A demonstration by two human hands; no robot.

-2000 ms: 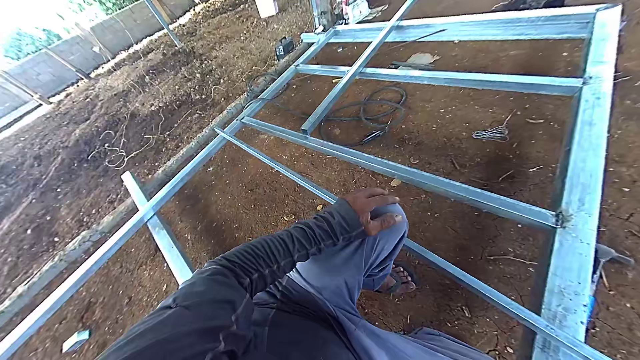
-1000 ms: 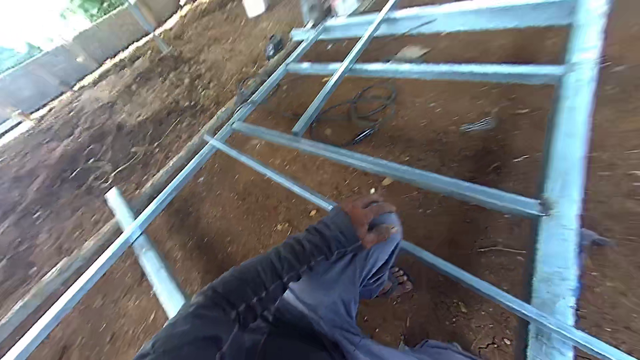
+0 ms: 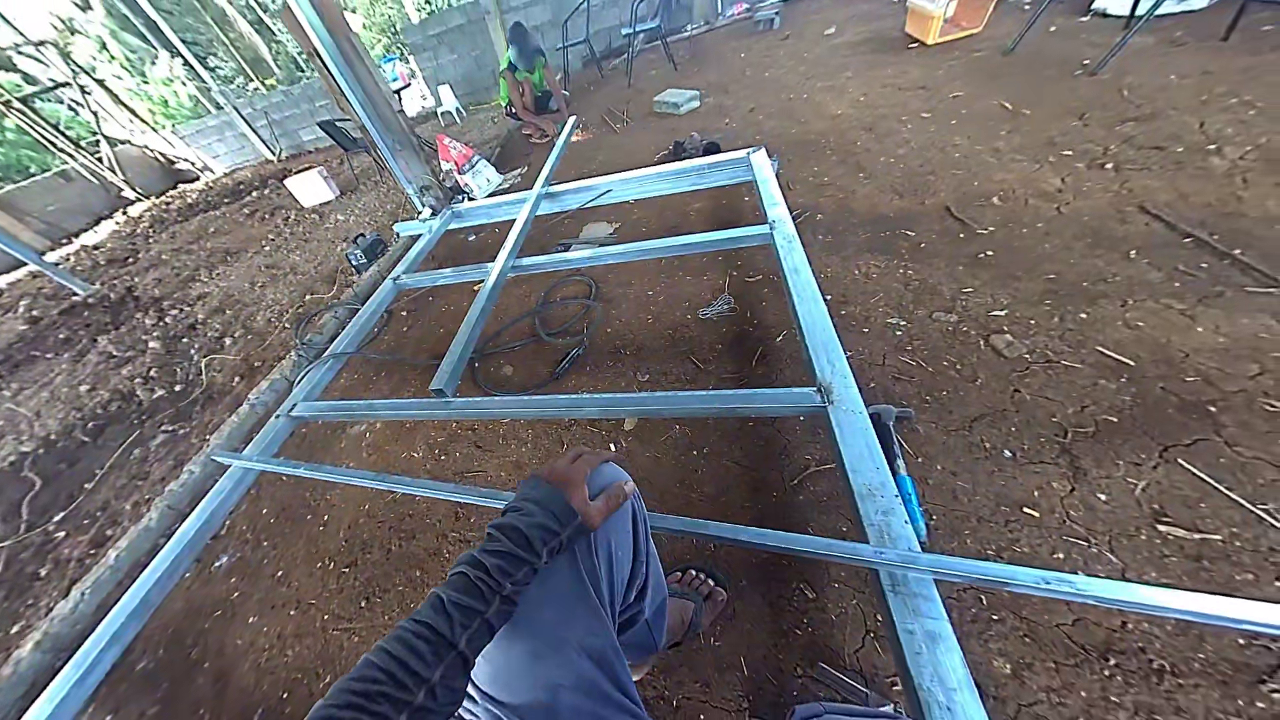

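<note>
My left hand point(image 3: 585, 485) rests on my bent knee, its fingers over the grey trouser cloth, holding no tool. My right hand is out of the picture. Around my leg lies a welded-looking frame of galvanized steel tubes, with a wide side rail point(image 3: 815, 310) on the right and a crossbar point(image 3: 560, 405) in front of the knee. A loose thin steel bar point(image 3: 780, 540) runs across both side rails, passing by my knee. Another loose tube point(image 3: 510, 255) lies lengthwise over the far crossbars. A claw hammer point(image 3: 900, 470) with a blue grip lies on the soil just outside the right rail.
A black cable point(image 3: 540, 330) is coiled inside the frame, near a small wire bundle point(image 3: 717, 307). A person point(image 3: 527, 85) in green crouches beyond the far end, with sparks near the ground. A post point(image 3: 360, 100), a red and white bag point(image 3: 467, 167) and a concrete block point(image 3: 677, 101) stand around there.
The view has swung up and to the right, bringing the crouching person and the hammer's blue grip into sight. My left hand has stayed on the knee.
</note>
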